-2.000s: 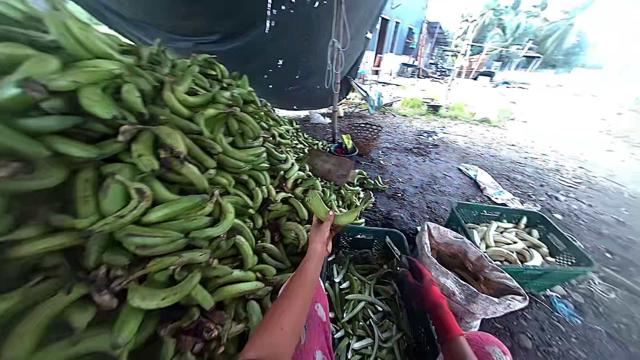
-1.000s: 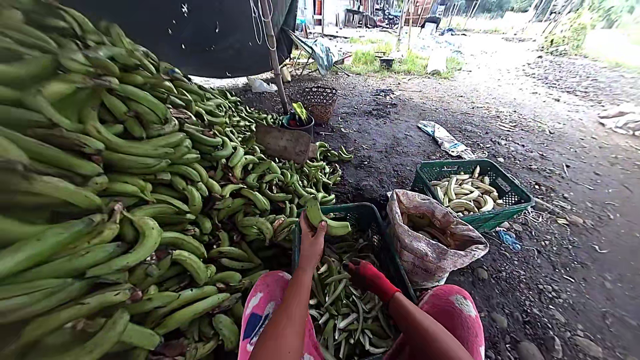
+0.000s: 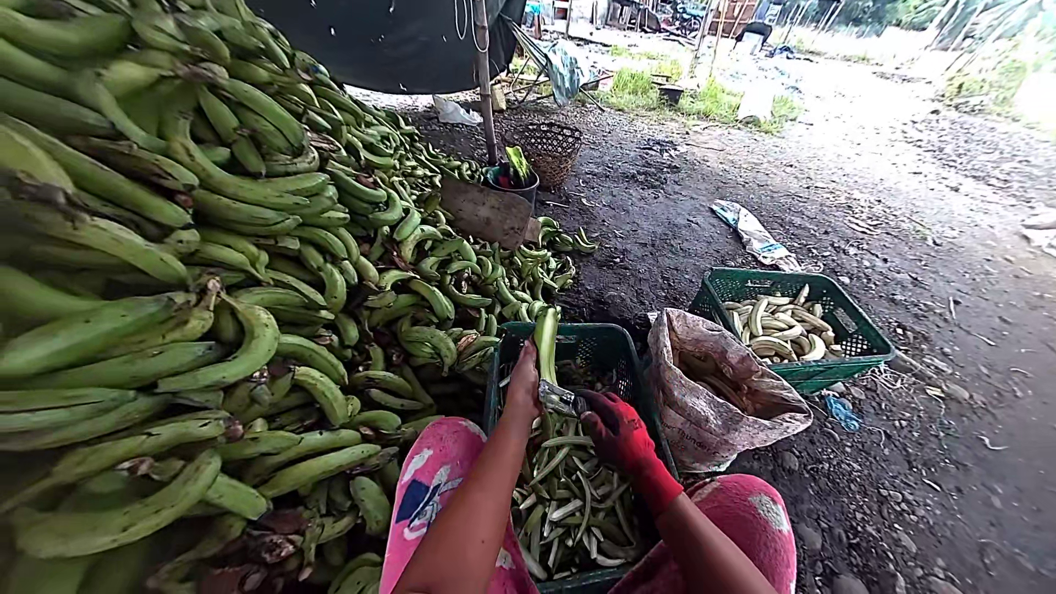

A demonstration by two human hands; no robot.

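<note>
My bare left hand holds a green plantain upright above a dark green plastic crate between my knees. A red glove with dark fingers covers my right hand, which grips a small metal peeling tool. The tool's head rests against the lower part of the plantain; its blade is hard to make out. Below both hands, green and pale peel strips fill much of the crate. A large heap of green plantains rises along my left side.
An open woven sack stands right of the crate. Behind it, a green crate holds peeled plantains. Farther off are a flat board, a bucket, a wicker basket and a pole.
The gloved right hand has risen from low in the crate to the plantain, bringing the tool against it. Two seconds ago the left hand was at the edge of the heap with a plantain.
</note>
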